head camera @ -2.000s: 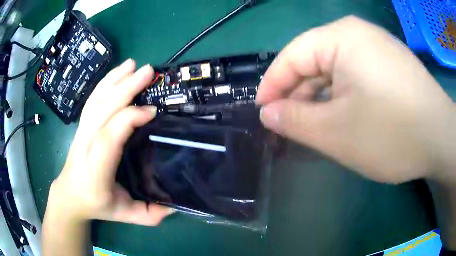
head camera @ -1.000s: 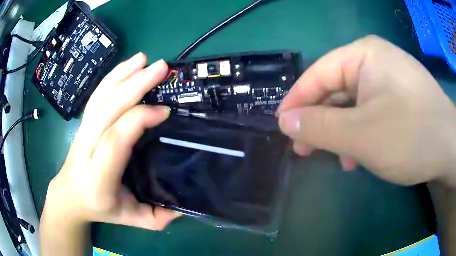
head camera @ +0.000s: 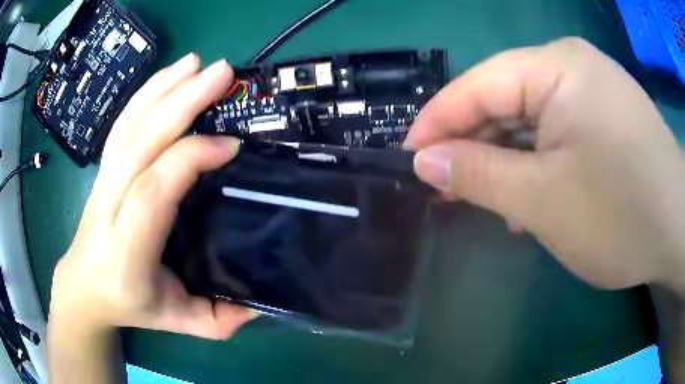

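A black glossy LCD screen module (head camera: 300, 247) in clear film, with a white strip on it, lies over the lower part of a black rear housing (head camera: 394, 67). The main board (head camera: 323, 116) shows above the screen's upper edge, with coloured wires at its left corner and a small black square between two pale pads. My left hand (head camera: 143, 217) holds the screen and housing together at the left side. My right hand (head camera: 541, 165) pinches the screen's upper right corner between thumb and finger. The ribbon cable cannot be made out.
A second housing with an exposed board (head camera: 94, 82) lies at the upper left. A black cable (head camera: 293, 31) leaves the housing's top. A cable with a round connector (head camera: 36, 160) is at the left. A blue perforated basket (head camera: 661, 37) stands at the upper right.
The unit has shifted a little in view. The screen's upper edge is closer to the board's connectors than two seconds ago. Both hands keep their holds, my right hand now at the screen's corner.
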